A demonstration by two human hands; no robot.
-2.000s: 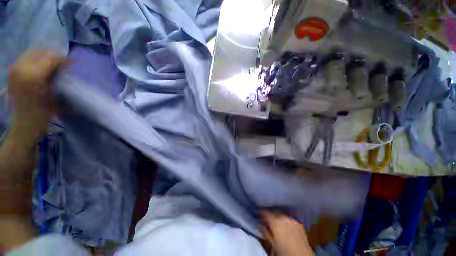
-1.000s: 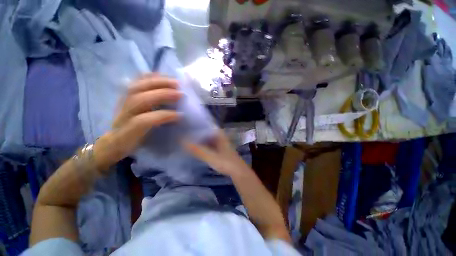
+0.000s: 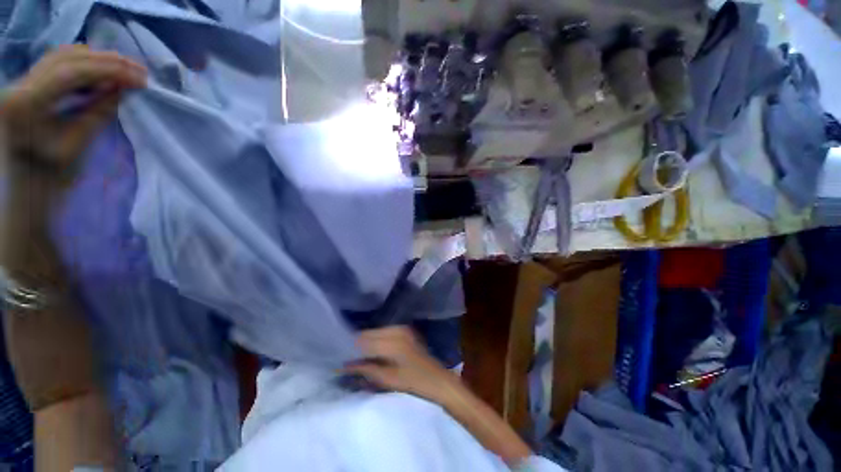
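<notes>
My left hand (image 3: 78, 88) pinches one corner of a grey-blue cut panel (image 3: 217, 230) at the upper left. My right hand (image 3: 392, 359) grips the same panel's lower end in front of my lap. The panel is stretched diagonally between both hands, slightly blurred. Another part of grey-blue cloth (image 3: 355, 221) lies over the table edge below the bright needle area of the overlock machine (image 3: 535, 78); whether it joins the held panel I cannot tell. Glare hides the presser foot.
Yellow-handled scissors (image 3: 652, 221), a white ring (image 3: 669, 170), grey snips (image 3: 551, 207) and a white tape (image 3: 599, 212) lie along the table edge. Purple-blue cloth (image 3: 101, 217) hangs at left. Below are a cardboard carton (image 3: 586, 332), a blue basket (image 3: 636, 323) and heaped cloth (image 3: 747, 415).
My hands were close together near the needle area. My left hand has moved to the upper left and my right hand down towards my lap, spreading the panel between them. The view has shifted slightly.
</notes>
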